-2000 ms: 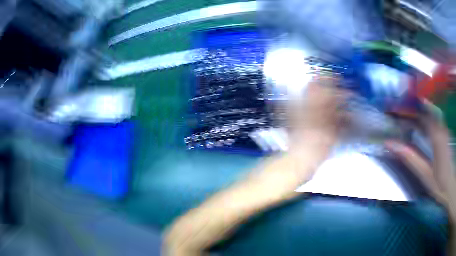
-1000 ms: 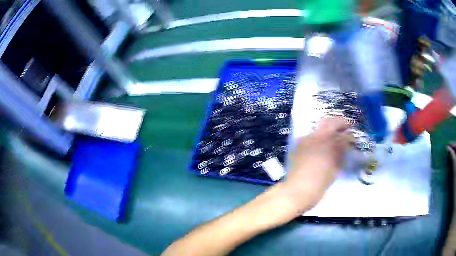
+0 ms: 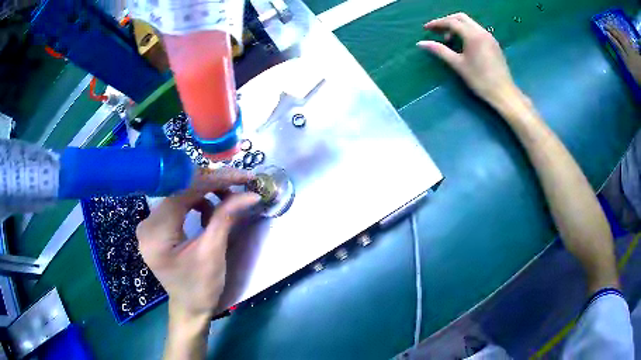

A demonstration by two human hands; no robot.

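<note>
My left hand reaches over the silver plate; its thumb and forefinger tips are at the brass-centred spindle. Whether a ring is between them cannot be told. The red-filled syringe points down just above the spindle. The blue syringe lies nearly level from the left, over my fingers. Small dark rings lie loose behind the spindle, and one single ring lies apart on the plate. My right hand is over the green bench, thumb and fingers apart, with nothing visible in it.
A blue tray full of rings is left of the plate. Knobs line the plate's front edge. A grey cable runs down the bench front. Another person's hand is at a blue tray at the far right.
The view has turned, so the plate and syringes now show further left. My left fingers have come to the spindle. My right hand, barely seen at the right edge before, is now fully in view.
</note>
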